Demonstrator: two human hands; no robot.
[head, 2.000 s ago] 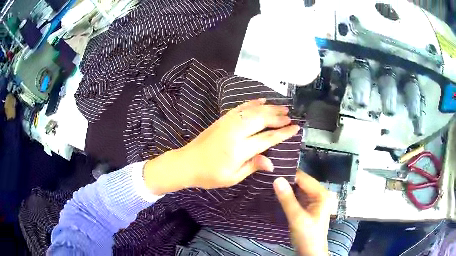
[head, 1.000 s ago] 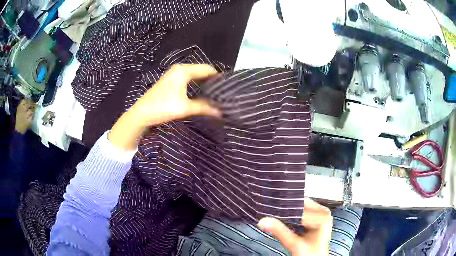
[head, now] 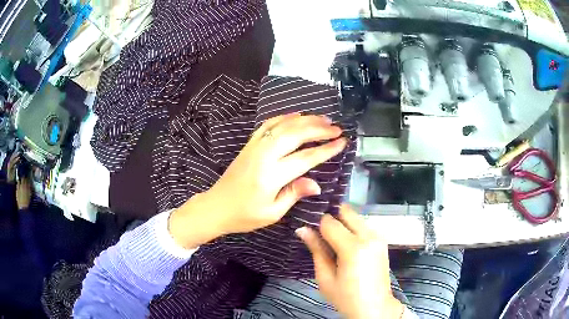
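A dark maroon-brown panel with thin white pinstripes lies left of the overlock machine, its right edge at the presser foot and needle area. My left hand lies on the panel with its fingers spread towards that edge; the thumb is apart. My right hand is below it, thumb and fingers closed on the lower right edge of the panel. The needle itself cannot be made out.
Red-handled scissors lie right of the machine. A heap of striped cloth is at upper left on plain dark cloth. Grey striped lap cloth is below the table edge. A clear plastic bag hangs at lower right. Another person's hand shows at far left.
My left hand has come down and right from the lifted cloth and now lies on the panel. My right hand has moved up along the edge. The camera view has shifted.
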